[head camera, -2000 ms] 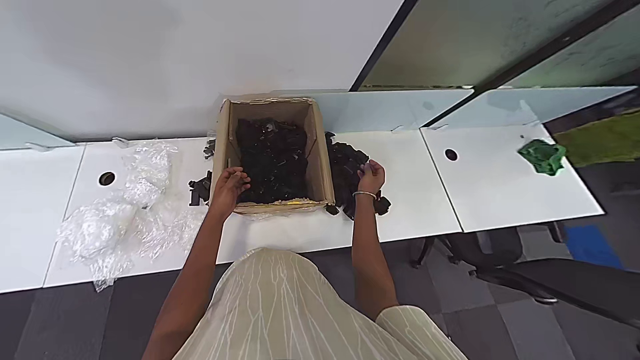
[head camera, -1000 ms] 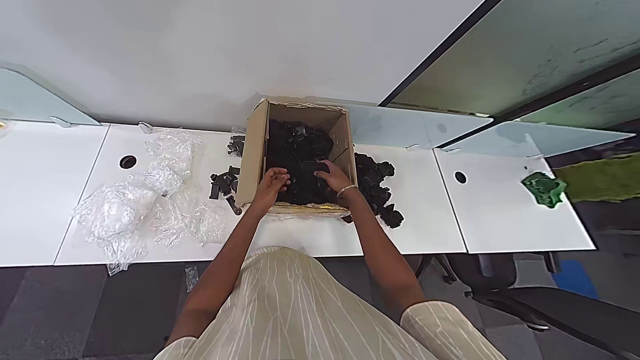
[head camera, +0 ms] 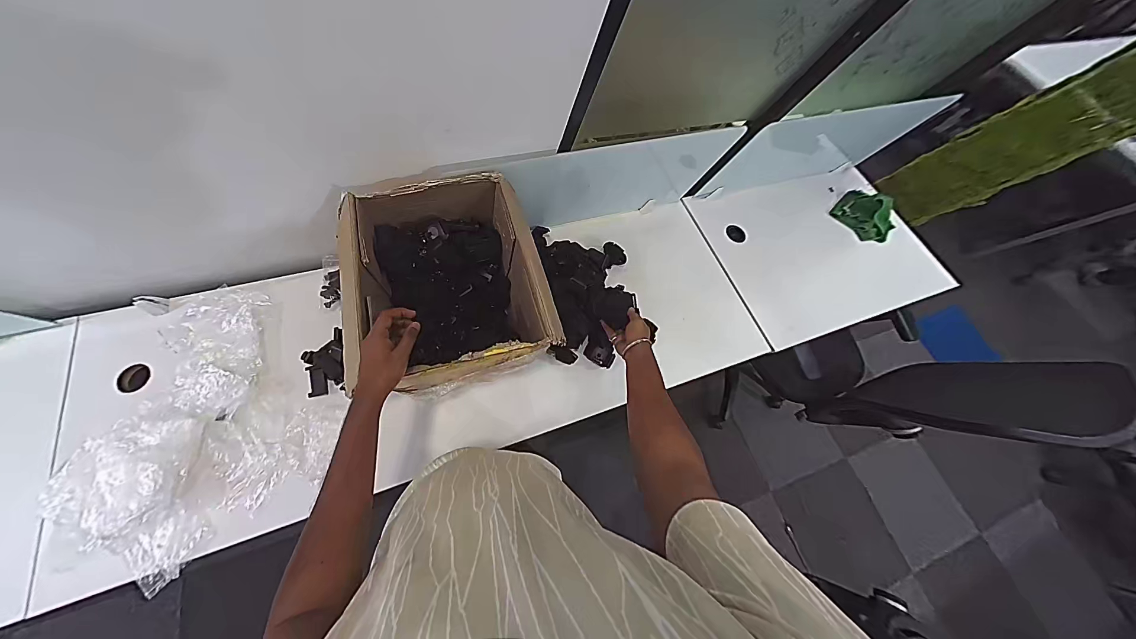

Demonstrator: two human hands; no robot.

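An open cardboard box [head camera: 532, 275] stands on the white desk, with many small black plastic parts [head camera: 453, 293] inside. My left hand [head camera: 388, 348] is at the box's near left corner, fingers slightly curled and apart, with nothing seen in it. To the right of the box lies a pile of black parts [head camera: 572, 284]. At that pile's near right side, my right hand [head camera: 630, 335] has its fingers on a black plastic part [head camera: 614, 306]. A smaller group of black parts [head camera: 326, 362] lies left of the box.
Crumpled clear plastic wrap [head camera: 133, 470] covers much of the desk [head camera: 497, 413] at the left. A green plastic bag [head camera: 863, 216] lies on the right desk section. Low glass partitions [head camera: 612, 177] run along the back edge. A black office chair [head camera: 976, 399] stands at the right.
Both hands were over the parts inside the box one second ago. My right hand has moved right to the pile beside it, and my left hand has moved to the box's near left corner.
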